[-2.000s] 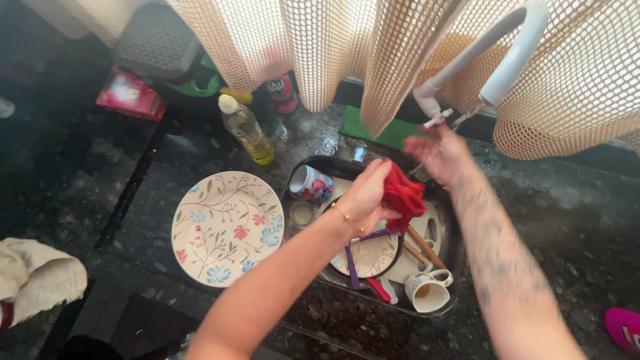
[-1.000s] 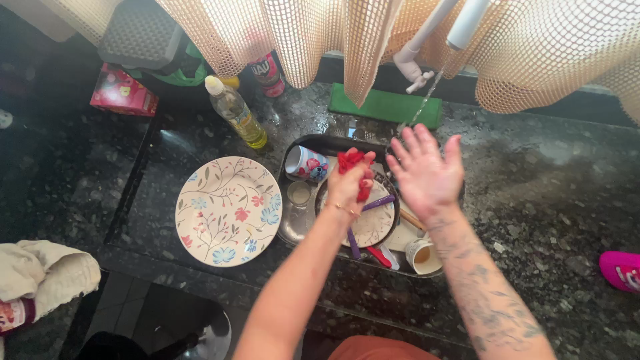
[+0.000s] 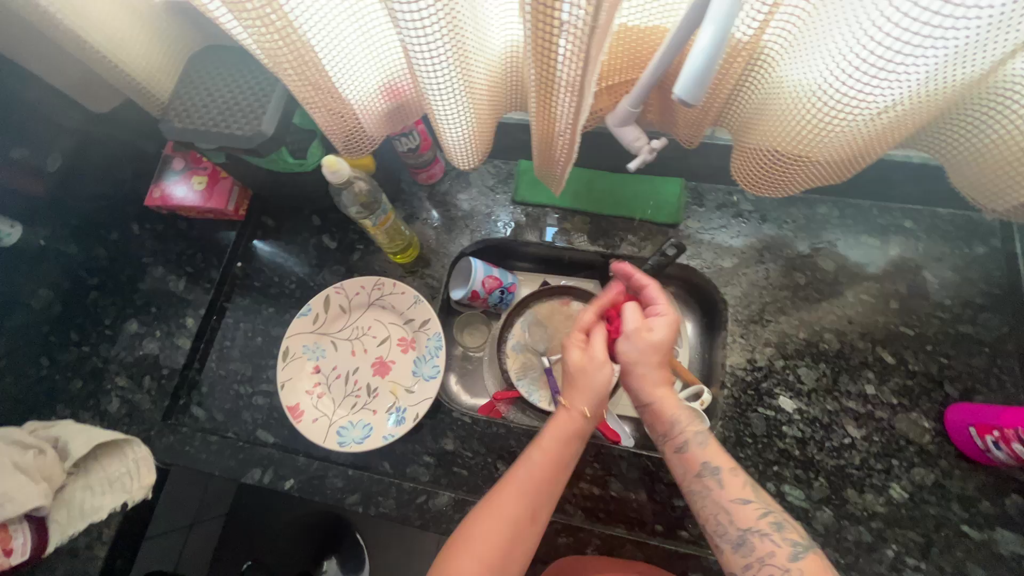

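Observation:
Over the sink (image 3: 708, 296), my left hand (image 3: 588, 360) and my right hand (image 3: 646, 340) press together around a bunched red cloth (image 3: 614, 320). Below them a patterned plate (image 3: 528, 352) lies in a dark-rimmed pan with a black handle (image 3: 664, 258). A purple-handled utensil (image 3: 552, 382) rests on the plate, and red-handled cutlery (image 3: 610, 432) lies at the sink's front. A printed cup (image 3: 484, 284) lies tilted at the sink's left, above a small glass (image 3: 472, 330). The white mug (image 3: 694, 400) is partly hidden by my right arm.
A large floral plate (image 3: 360, 364) sits on the granite counter, left of the sink. Behind it stands a yellow liquid bottle (image 3: 372, 210). The faucet (image 3: 636, 132), a green cloth (image 3: 600, 192) and a mesh curtain (image 3: 472, 80) are behind the sink. A pink bottle (image 3: 988, 434) is far right.
My right hand has moved from the faucet, past an open pose, to my left hand and now closes on the red cloth too. The water running from the faucet has stopped.

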